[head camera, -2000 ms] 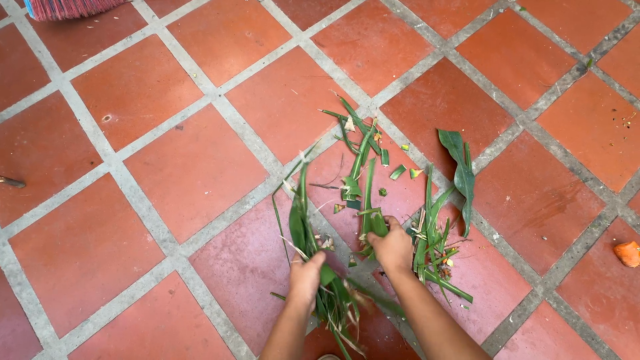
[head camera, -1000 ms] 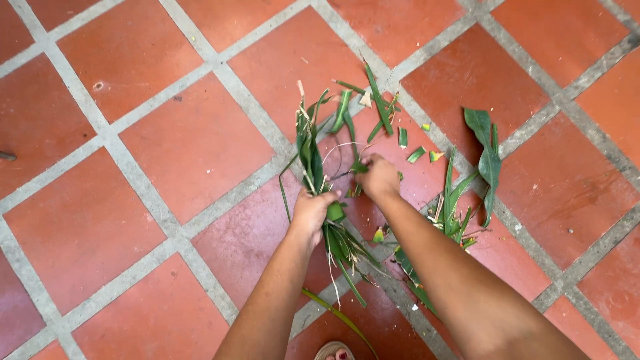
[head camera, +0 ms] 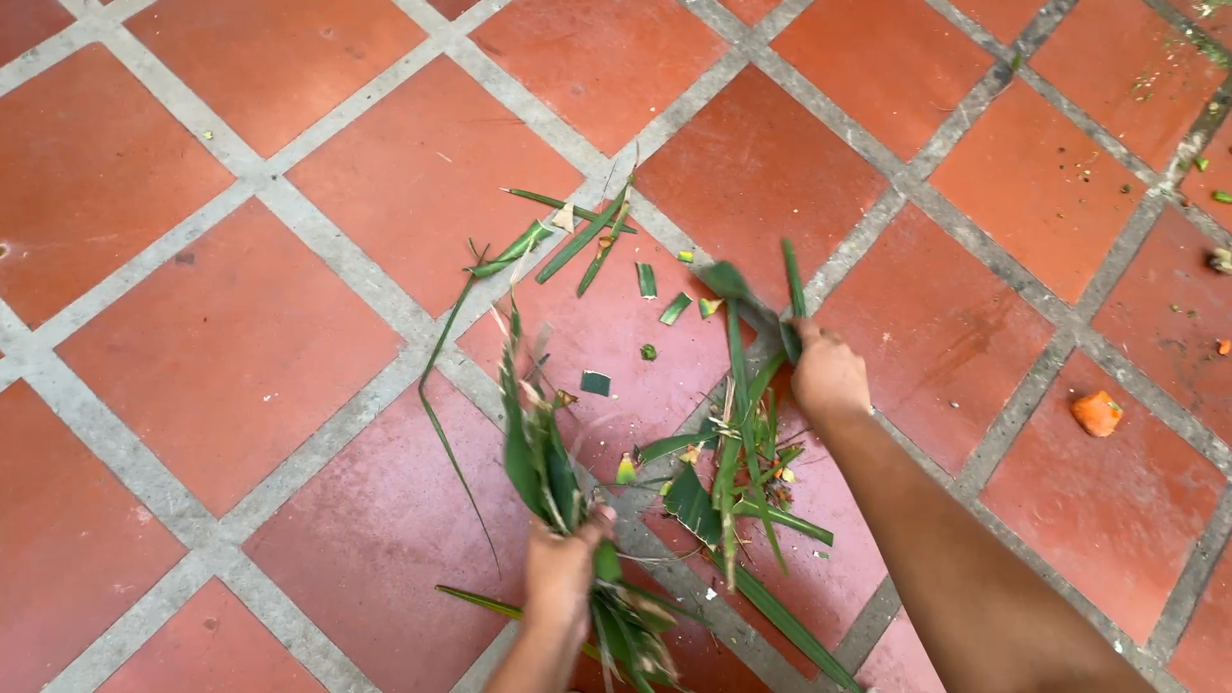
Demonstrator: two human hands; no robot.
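Observation:
My left hand (head camera: 563, 568) grips a bundle of green leaves (head camera: 525, 443), its tips pointing up the floor and its cut ends spreading below the fist. At the right, my right hand (head camera: 830, 375) is closed around a broad dark green leaf (head camera: 739, 289), slightly blurred. Below that hand lies a loose pile of leaf strips and stems (head camera: 741, 462). Narrow leaf blades (head camera: 587, 236) and a rolled leaf (head camera: 515, 250) rest higher up, with small cut leaf pieces (head camera: 676, 308) between the hands. A long thin blade (head camera: 438, 414) curves left of the bundle.
The floor is terracotta tile (head camera: 231, 356) with grey grout lines. An orange chunk (head camera: 1096, 414) lies at the right, and small green scraps (head camera: 1220, 196) and crumbs are scattered near the upper right edge.
My right hand has moved right, away from the bundle, and has taken hold of the broad leaf that lay on the floor at the right. The left hand keeps its bundle.

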